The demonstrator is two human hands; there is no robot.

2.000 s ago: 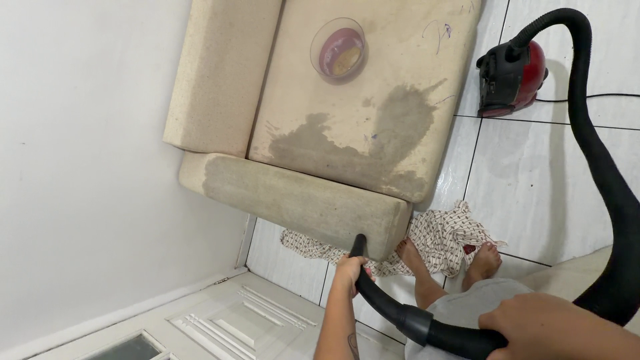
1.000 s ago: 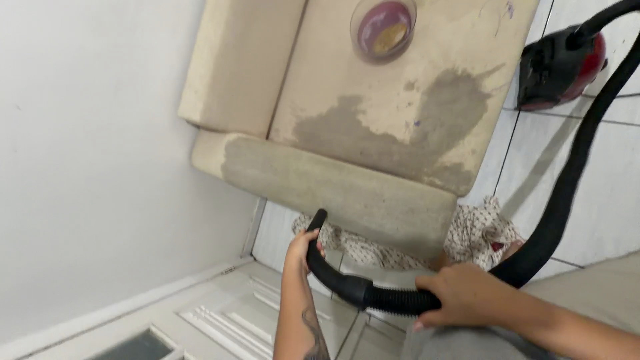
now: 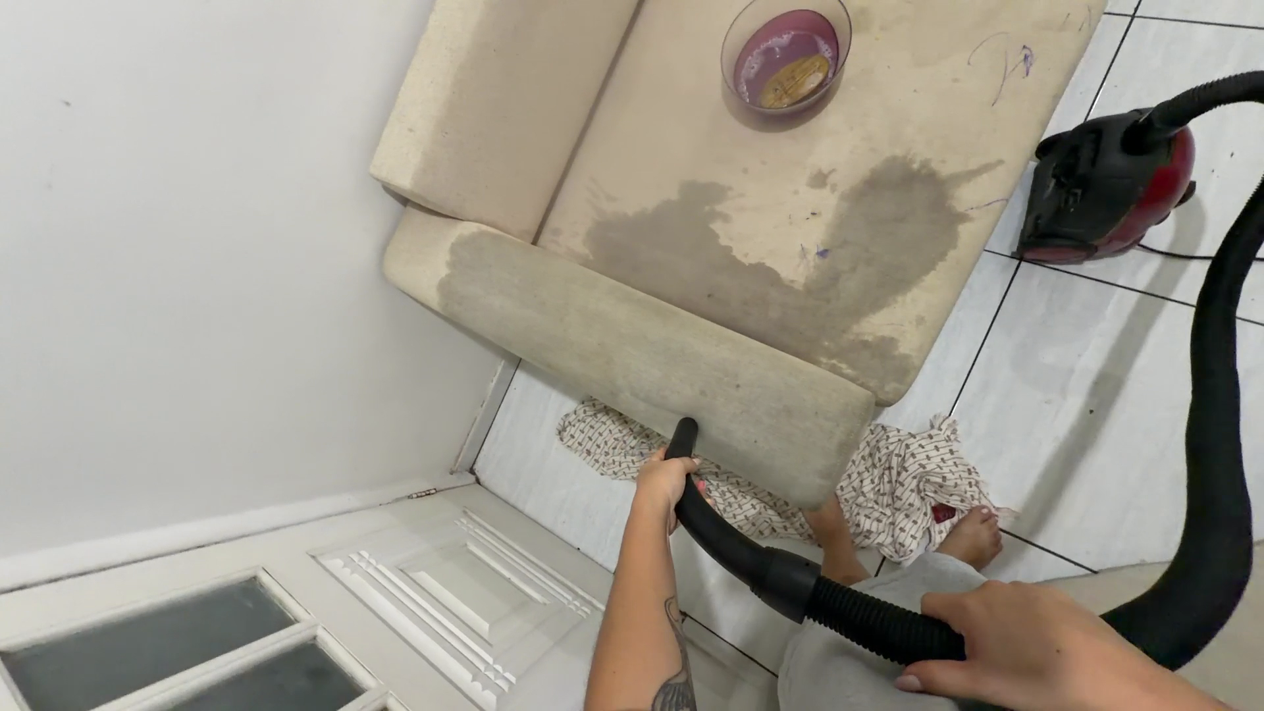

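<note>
My left hand (image 3: 669,484) grips the curved black wand of a vacuum hose (image 3: 721,528) just behind its tip, which meets the outer side of the beige sofa's damp armrest (image 3: 632,346). Lower right, my right hand (image 3: 1007,637) is closed around the ribbed black hose (image 3: 879,617). Dark wet patches (image 3: 899,217) spread over the sofa seat (image 3: 671,128). On that seat stands a clear bowl (image 3: 787,54) of purplish, foamy liquid with a yellowish object in it. The red and black vacuum cleaner (image 3: 1111,188) stands on the floor at the right.
A patterned cloth (image 3: 908,479) lies on the tiled floor (image 3: 1066,395) beneath and beside the armrest, near my bare feet (image 3: 973,538). A white paneled door (image 3: 454,602) is at the lower left, a white wall (image 3: 188,247) at the left. The vacuum's thick hose (image 3: 1215,425) loops down the right side.
The wand tip moved toward the sofa's back along the armrest, then back toward its front end. Both hands have kept hold of the wand and hose. The view has shifted somewhat.
</note>
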